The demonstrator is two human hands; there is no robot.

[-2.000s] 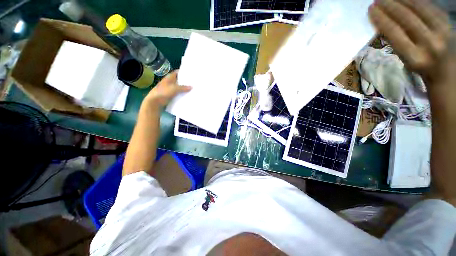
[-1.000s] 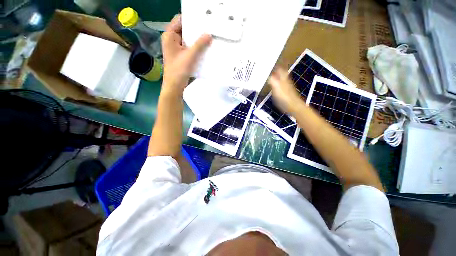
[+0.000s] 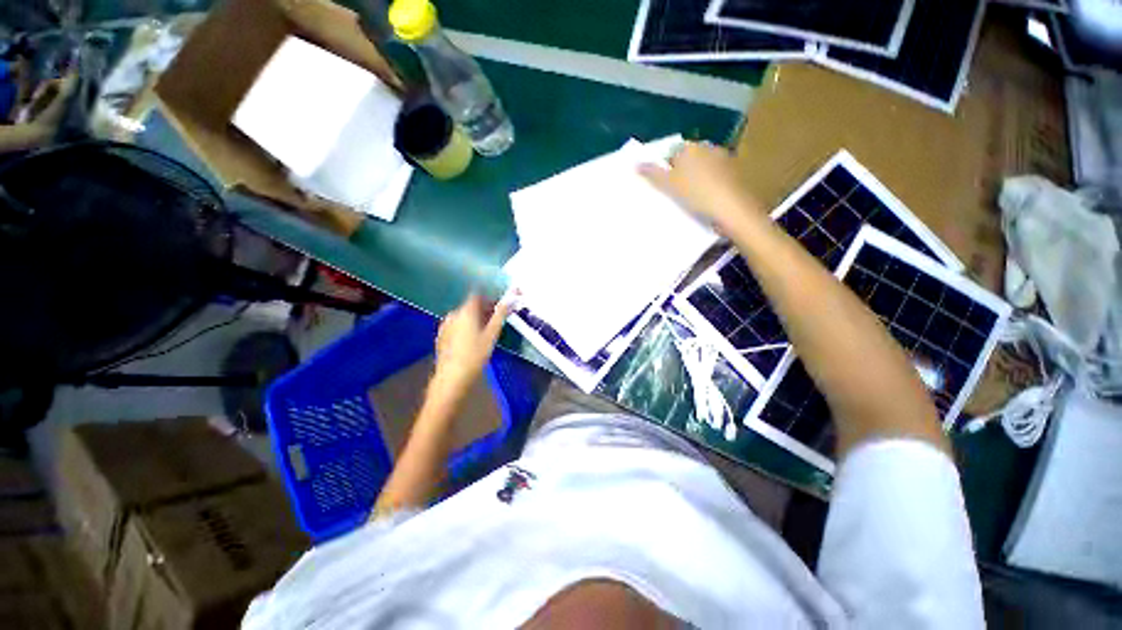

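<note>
White sheets [image 3: 609, 252], at least two, lie overlapping and askew on the bench. A solar panel [image 3: 581, 367] shows its dark face and white frame under their lower edge. My right hand [image 3: 699, 185] is at the sheets' upper right corner, fingers bent on it. My left hand [image 3: 471, 335] is at their lower left corner, fingertips at the edge; it is blurred and its hold is unclear. Two more solar panels [image 3: 908, 308] lie face up and overlapping to the right, partly hidden by my right forearm. A white cable bundle [image 3: 705, 388] lies between.
An open carton [image 3: 222, 105] holds a white sheet stack [image 3: 322, 121]. A water bottle [image 3: 458, 86] and cup [image 3: 433, 142] stand beside it. More panels [image 3: 849, 43] lie at the back on green bench and cardboard [image 3: 861, 117]. A wiping cloth [image 3: 1061, 252] is right. Blue crate [image 3: 322, 425] below.
The white-backed piece with the raised box, held up in my left hand, is no longer raised; white sheets lie over the left panel. My right hand has moved onto their corner, my left hand lower.
</note>
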